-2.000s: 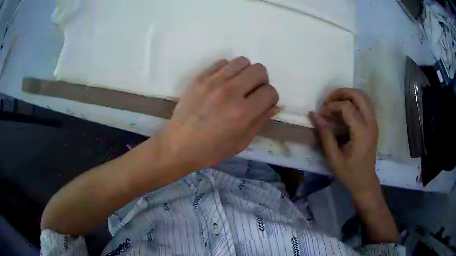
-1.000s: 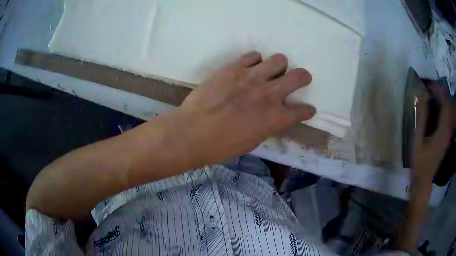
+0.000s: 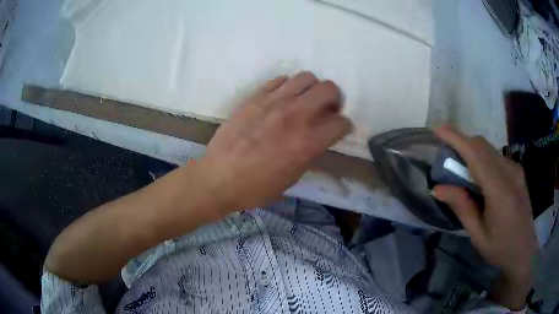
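A cream garment panel (image 3: 245, 49) covers much of the table, with raised fold lines across it. A long grey-brown pressing template (image 3: 122, 113) lies along the panel's near edge. My left hand (image 3: 276, 132) is on the panel and template near the middle, slightly blurred, fingers bent; whether it pinches cloth is hidden. My right hand (image 3: 490, 196) grips the handle of the steam iron (image 3: 407, 168). The iron's soleplate lies over the panel's near right corner and the right end of the template, hiding both.
A dark iron rest (image 3: 530, 147) is at the right edge. A dark oval object (image 3: 504, 13) and a crumpled white bundle (image 3: 539, 58) are at the upper right. The table's near edge (image 3: 147, 141) runs just below the template, above a dark floor.
My right hand has left the cloth, taken hold of the iron and brought it left from its rest to the panel's near right corner. My left hand has stayed near the middle.
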